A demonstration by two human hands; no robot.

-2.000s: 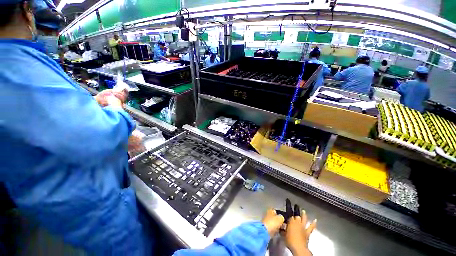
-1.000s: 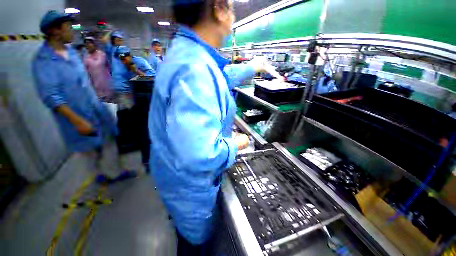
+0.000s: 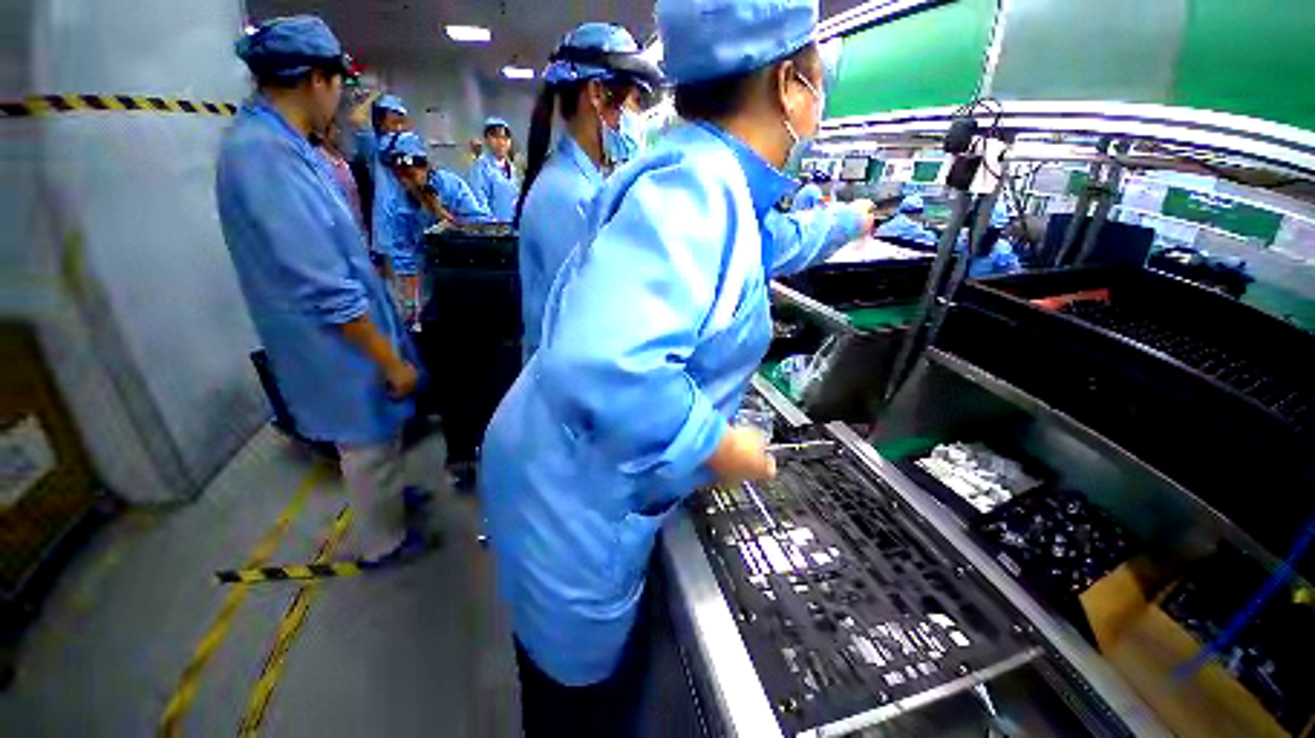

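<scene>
Neither of my hands is in the picture. Nearest in front of me, a large flat black part tray [image 3: 865, 577] lies on the metal line. It has many cut-outs, small pale pieces and a silver bar [image 3: 937, 695] along its near edge. A neighbouring worker in a blue smock [image 3: 620, 389] stands at the line's left side, one hand near the tray's far corner and the other arm stretched toward the shelves.
A carton of black parts [image 3: 1132, 620], a bin of dark parts [image 3: 1060, 536] and pale parts [image 3: 981, 473] sit on the lower shelf. A large black tote [image 3: 1139, 389] is above. A blue cord [image 3: 1252, 613] hangs right. More workers [image 3: 310, 274] stand left beyond yellow-black floor tape [image 3: 289, 572].
My view has swung left, and both my hands, in view two seconds ago, have left the picture. More workers show at left. The neighbour's near hand is now at the tray's far corner.
</scene>
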